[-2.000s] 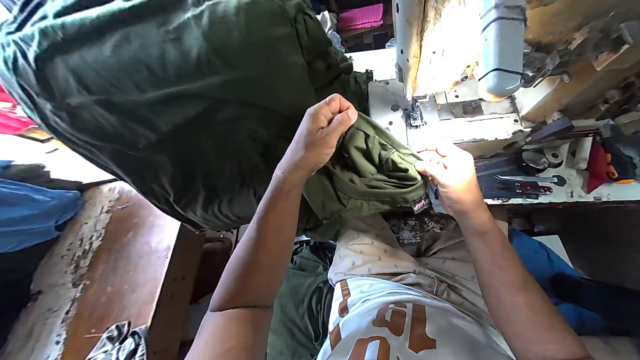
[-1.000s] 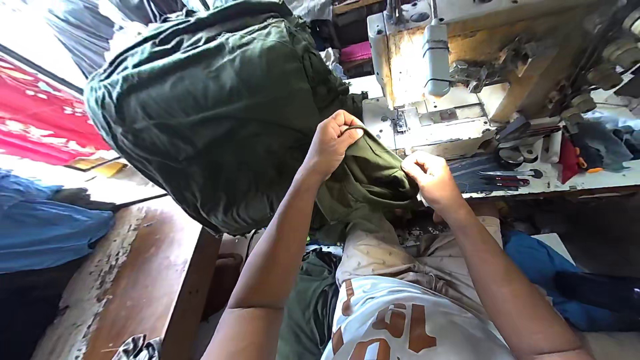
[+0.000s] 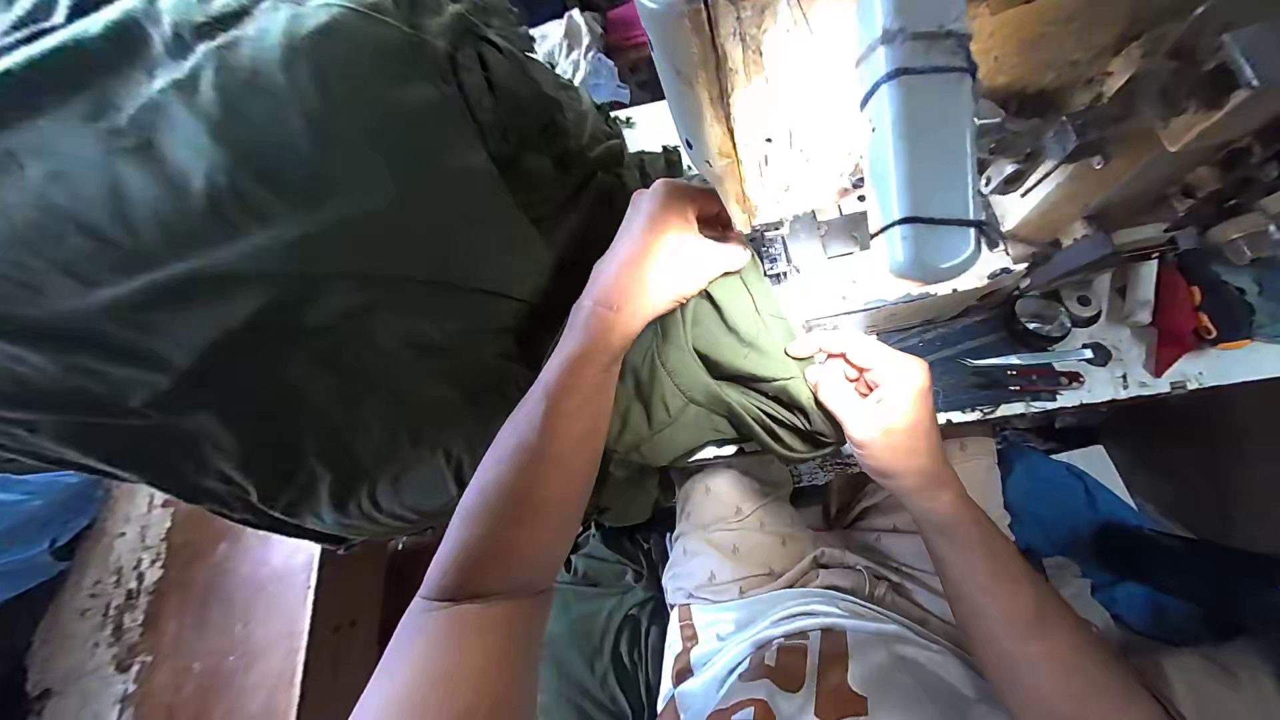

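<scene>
An olive-green fabric piece point(image 3: 715, 370) hangs between my two hands in front of a sewing machine point(image 3: 790, 110). My left hand point(image 3: 675, 245) pinches its upper edge, close beside the machine's presser foot area point(image 3: 775, 255). With thumb and fingers my right hand point(image 3: 865, 395) grips the fabric's right edge, lower and nearer to me. The lower part of the fabric drops over my lap. A big heap of dark green cloth point(image 3: 300, 260) fills the left side, next to my left forearm.
A lamp tube point(image 3: 918, 140) tied with cord hangs before the machine. Tweezers point(image 3: 1040, 357), red-handled snips point(image 3: 1045, 380), a round metal part point(image 3: 1042, 318) and a red cloth item point(image 3: 1172, 318) lie on the machine table's right. A wooden surface point(image 3: 225, 610) is at lower left.
My left hand has moved up to the sewing machine, bringing the fabric's upper edge close to the presser foot. The view has shifted nearer to the machine.
</scene>
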